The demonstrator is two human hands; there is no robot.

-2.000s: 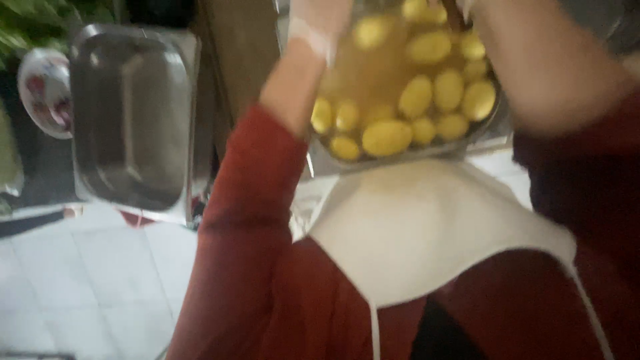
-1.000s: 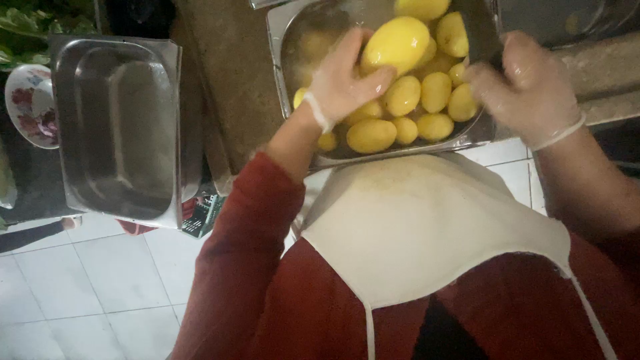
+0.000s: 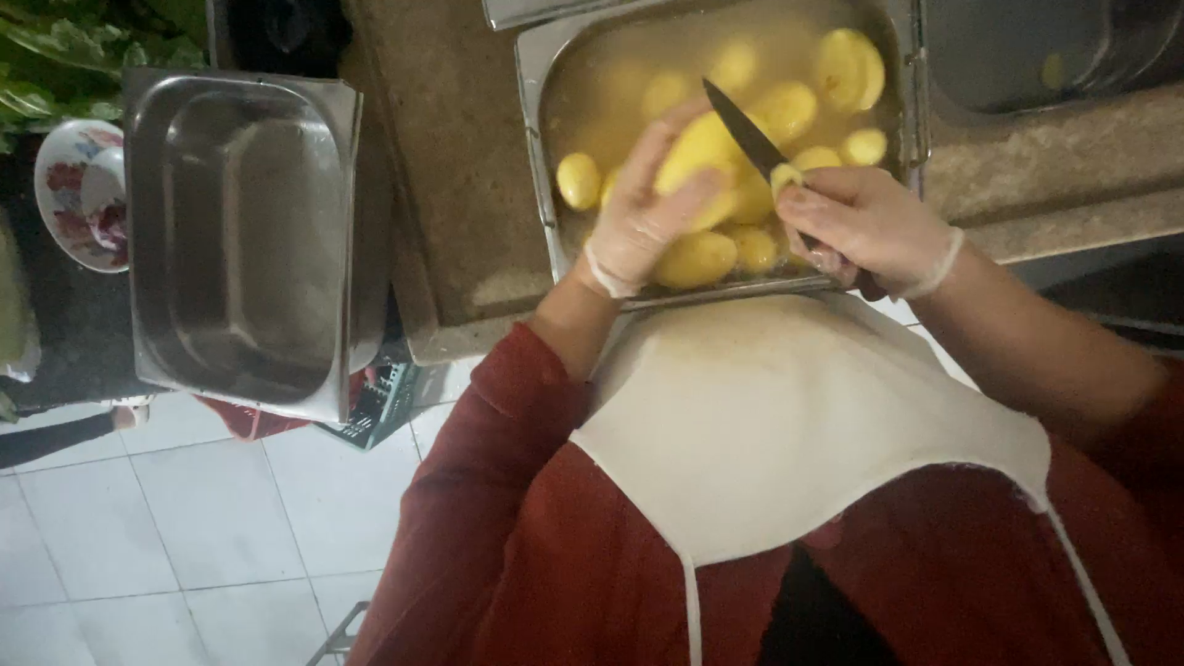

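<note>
A steel pan [image 3: 541,139] of cloudy water holds several peeled yellow potatoes [image 3: 696,260], some under the surface. My left hand [image 3: 652,208], in a clear glove, grips a large peeled potato [image 3: 698,162] above the pan, fingers on its far side and thumb across its near side. My right hand [image 3: 860,222], also gloved, holds a knife [image 3: 747,131] whose dark blade points up and left, close over that potato. A small yellow piece sits at the base of the blade by my right thumb.
An empty deep steel pan [image 3: 242,240] stands to the left, beside a floral bowl [image 3: 69,190] and leafy greens [image 3: 65,55]. Stone counter edge [image 3: 1054,171] and a dark basin [image 3: 1017,55] lie right. Green and red crates [image 3: 379,407] are below left.
The knife blade now shows clearly over the held potato, with my right hand nearer my left. A second ago my hands were farther apart, the left one holding a potato.
</note>
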